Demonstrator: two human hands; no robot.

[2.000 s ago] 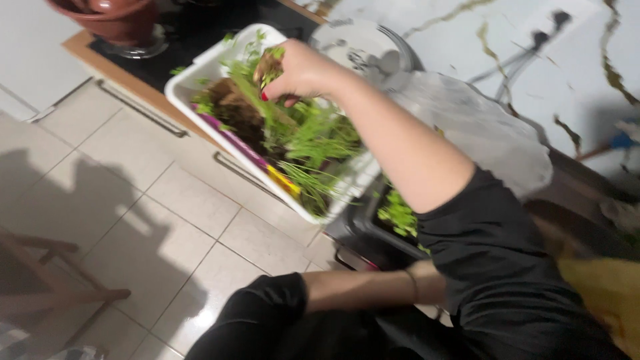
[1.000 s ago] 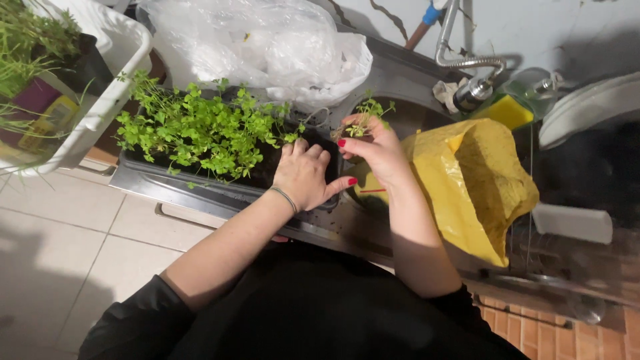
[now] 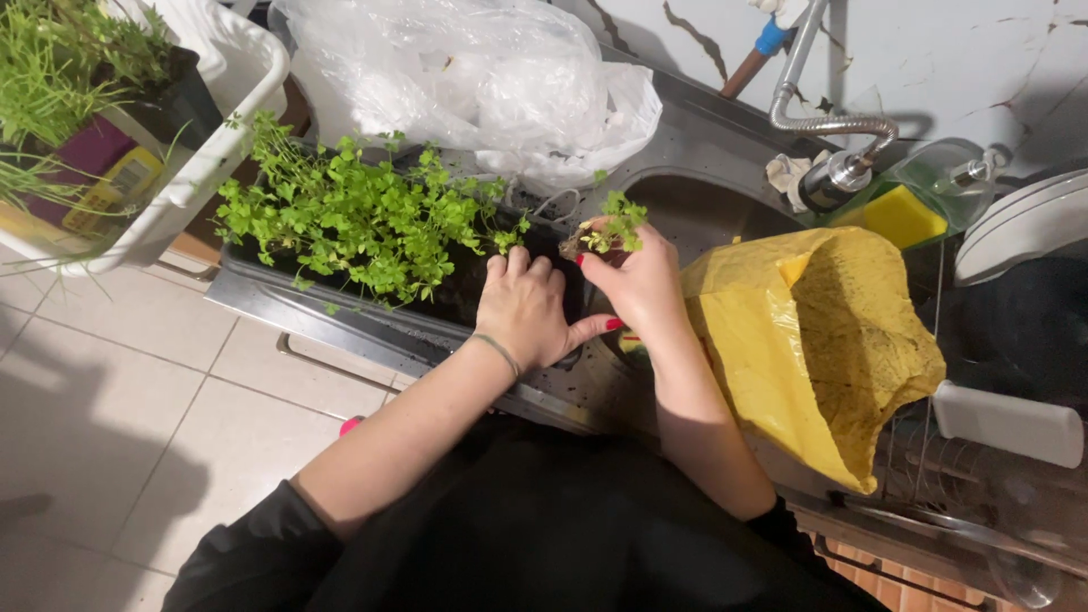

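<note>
Leafy green parsley-like plants [image 3: 365,212] fill the left and middle of a dark rectangular planter [image 3: 442,319] that holds dark soil. At its right end my left hand [image 3: 523,310] presses down with its fingertips in the soil, thumb out to the right; the fingertips are hidden. Just right of the planter, my right hand [image 3: 637,272] holds a small seedling [image 3: 623,223] by its root clump, between thumb and fingers. Beside my right forearm stands a yellow plastic bag [image 3: 756,331], its mouth open and its inside dirty with soil.
Behind the planter lies a clear plastic bag [image 3: 476,76]. A white basket [image 3: 183,191] with potted plants is at the left. The steel sink [image 3: 705,191], a flexible tap [image 3: 837,127], a yellow sponge [image 3: 901,217] and a rack with white plates [image 3: 1028,221] are at the right.
Two seconds ago one hand gripped a plant clump over the white basket. Since one second ago my hands have stayed in nearly the same place. The view has swung right since the first frame.
</note>
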